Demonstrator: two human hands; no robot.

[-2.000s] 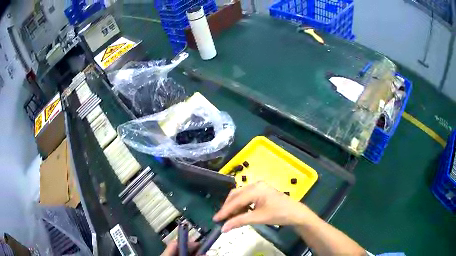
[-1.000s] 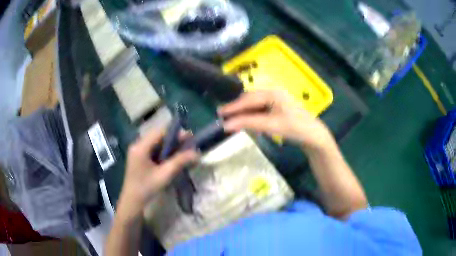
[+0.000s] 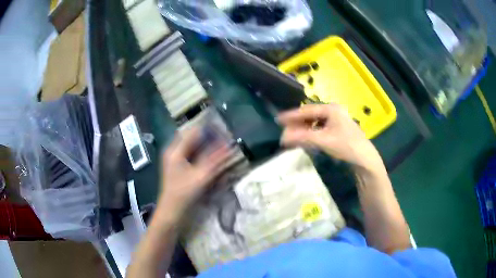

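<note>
My left hand (image 3: 190, 168) is blurred over the near end of the pale row of carriers (image 3: 177, 81). Its thumb and fingers are closed around a dark, smeared shape that looks like a tube (image 3: 208, 136). My right hand (image 3: 332, 136) is beside the near-left edge of the yellow tray (image 3: 375, 92), fingers bent towards the thumb. A dark spot shows between its fingers; whether it is a ring or a gap is unclear. Several small black rings lie in the tray. The pale taped work block (image 3: 272, 195) with a yellow round sticker lies in front of my body.
Dark rods (image 3: 159, 53) lie across the pale row. A clear bag with a black heap (image 3: 258, 13) is beyond the tray. A small white counter (image 3: 133, 142) sits left of the row. A cloudy bag of dark tubes (image 3: 60, 163) and cardboard (image 3: 62, 62) are at left.
The view has tilted down since the first frame. Since the second, my left hand has moved from over the block towards the pale row, and my hands are farther apart. The tube between them no longer shows.
</note>
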